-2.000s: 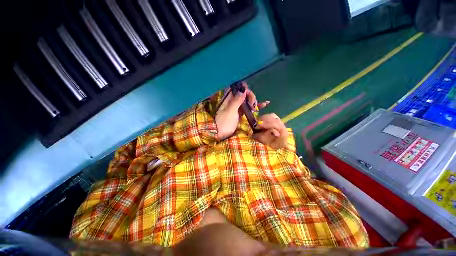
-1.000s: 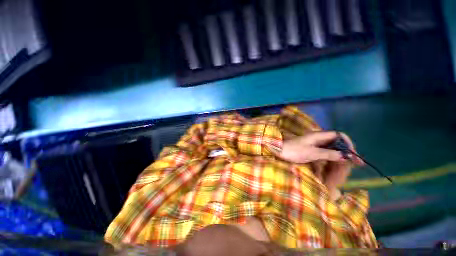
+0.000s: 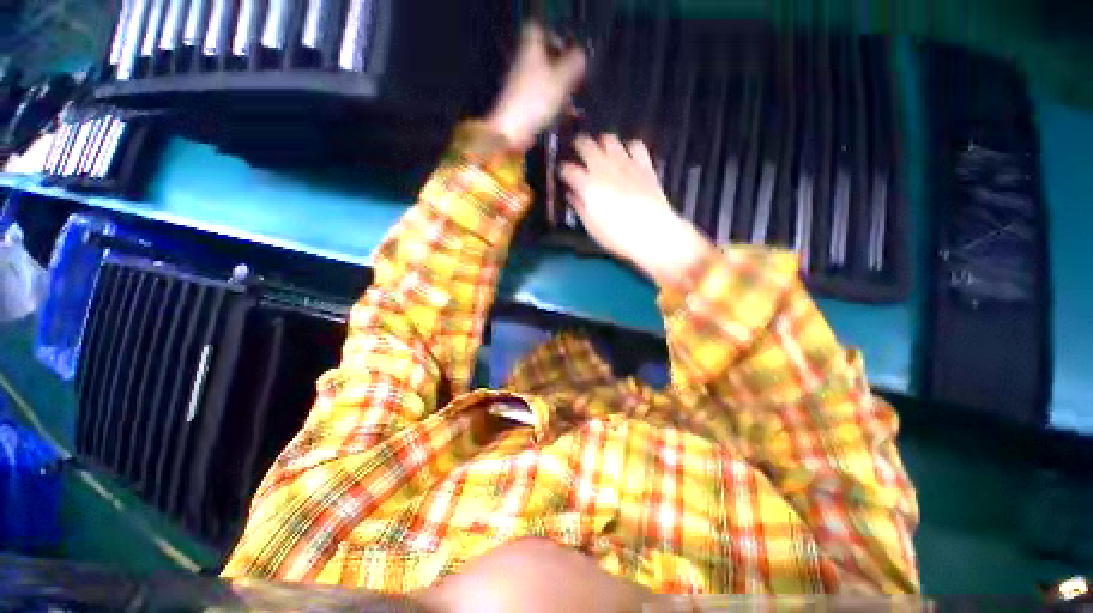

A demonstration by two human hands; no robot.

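My left hand (image 3: 539, 86) is blurred, over the left end of a black slotted foam tray (image 3: 719, 258) on the bench. A small dark thing shows at its fingertips; whether it grips it I cannot tell. My right hand (image 3: 626, 198) is over the same tray, lower and to the right, fingers apart, with nothing seen in it. A thin upright bar (image 3: 551, 180) shows in the tray between the hands, close to the right hand's fingers. Several silver bars (image 3: 802, 216) lie in the tray's slots to the right.
A small parts tray (image 3: 989, 252) with loose thin dark pieces is at the right. Another slotted tray (image 3: 240, 82) with silver bars is upper left. Ribbed black trays (image 3: 150, 359) and a blue bin (image 3: 72, 287) are below the bench at left. The teal bench edge (image 3: 288, 234) runs across.
The view has swung to other trays on the bench. Both hands have moved from close before the body out over the slotted tray and are now apart. The thin dark strip seen earlier no longer shows.
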